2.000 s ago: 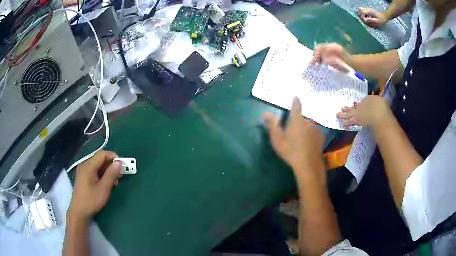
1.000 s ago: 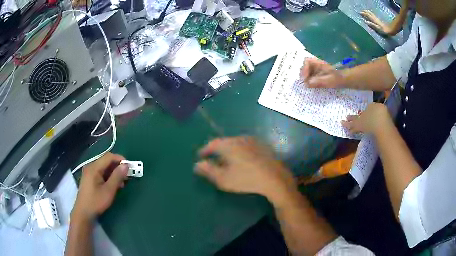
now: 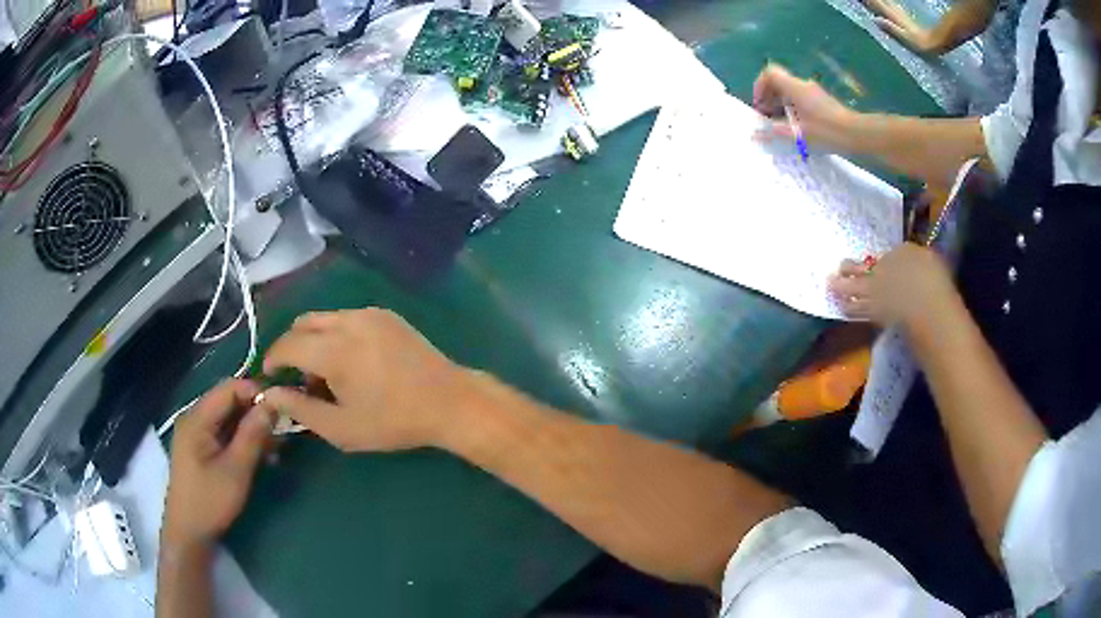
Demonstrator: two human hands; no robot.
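Note:
The small white adapter piece (image 3: 287,423) is between my two hands at the left of the green mat (image 3: 398,519), mostly hidden by fingers. My left hand (image 3: 217,453) grips it from the left. My right hand (image 3: 362,380) reaches across from the right, its fingers bent at the adapter and touching or nearly touching my left fingertips. Whether my right fingers hold the adapter or something else cannot be told.
A fan-grilled instrument (image 3: 82,217) with a white cable (image 3: 229,181) stands left. A black pouch (image 3: 386,217), small black module (image 3: 466,157) and circuit boards (image 3: 453,51) lie behind. A neighbour's hand (image 3: 807,111) holds a pen over a written sheet (image 3: 737,199); a white power strip (image 3: 106,537) is lower left.
My right hand has moved left across the mat to meet my left hand at the adapter, which is now mostly covered. The neighbour's writing hand has moved up the page.

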